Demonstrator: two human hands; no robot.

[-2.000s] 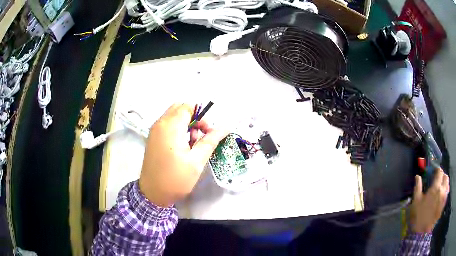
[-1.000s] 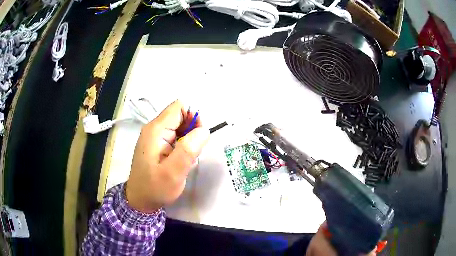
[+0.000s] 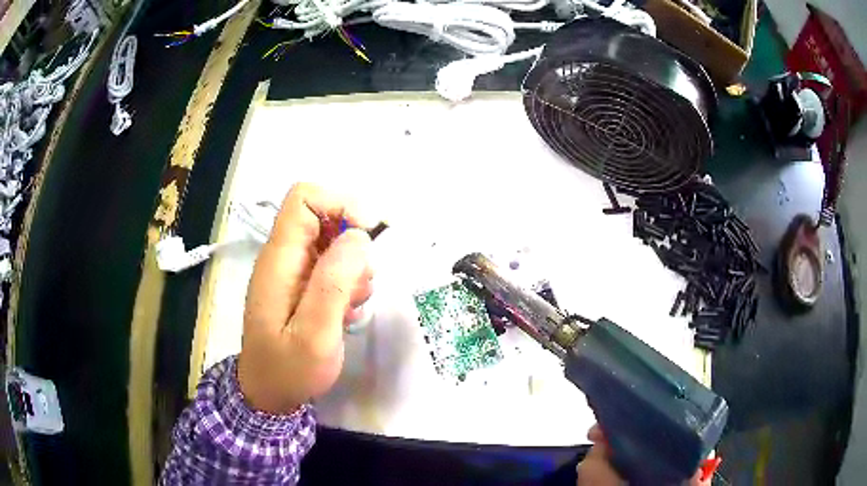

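My left hand [image 3: 309, 299] is closed on the wire ends of the white power cord [image 3: 249, 224]; a bit of blue wire and a short black sleeve [image 3: 377, 231] show at the fingertips. My right hand [image 3: 597, 460], cut off by the bottom edge, grips the dark green soldering gun [image 3: 646, 394] with its red trigger. The gun's brown-stained metal tip points up-left above the top edge of the green circuit board [image 3: 459, 330]. The board lies on the white work board [image 3: 456, 180]. The gun partly hides the black component and wires beside it.
A black fan [image 3: 623, 114] stands at the back right. Loose black sleeves [image 3: 699, 247] lie right of the work board, near a brown oval dish [image 3: 800, 263]. White cords [image 3: 447, 27] are heaped at the back. A white unit [image 3: 35, 401] lies on the belt at left.
My right hand has brought the gun from the right edge to beside the circuit board; its tip has since shifted slightly left. The left hand's fingers have closed further over the wires.
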